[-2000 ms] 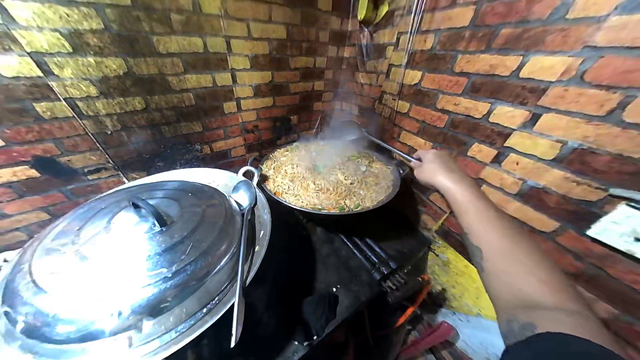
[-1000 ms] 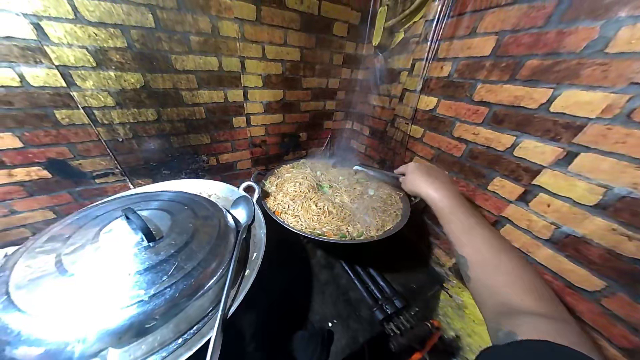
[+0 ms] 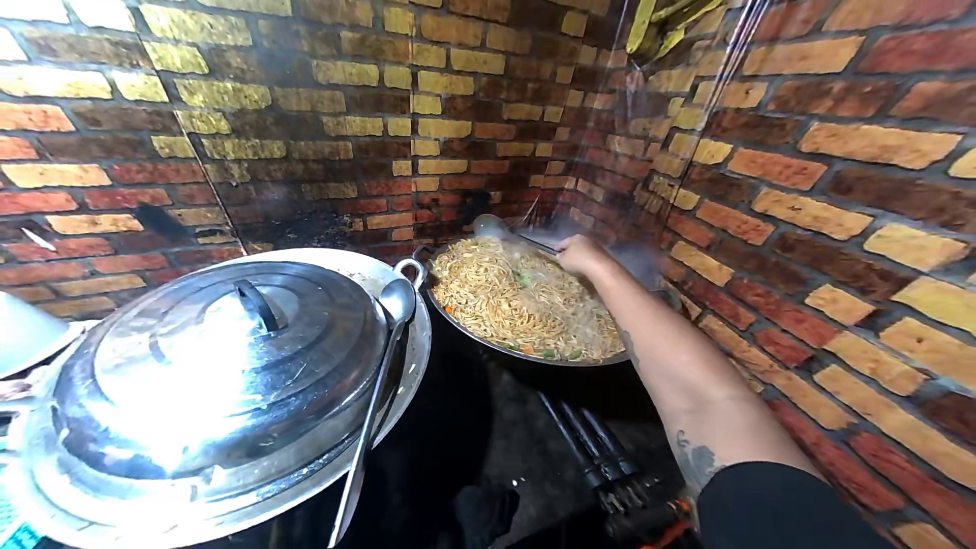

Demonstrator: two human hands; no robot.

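My right hand is closed around the handle of a metal ladle over the back of a wide wok. Steaming noodles with green and orange vegetable bits fill the wok. The ladle's bowl is at the wok's far left rim, above the noodles. To the left a domed metal lid covers most of a large round metal pan. A long-handled metal spoon leans on the pan's right side beside the lid. My left hand is out of view.
Brick-patterned walls meet in a corner behind the wok. Several black burner pipes with valves stick out below the wok's front. Something yellow hangs at the upper right. A pale conical object stands at the left edge.
My right hand and the ladle have moved left along the back of the wok since a second ago. The noodles now heap higher on the wok's left side.
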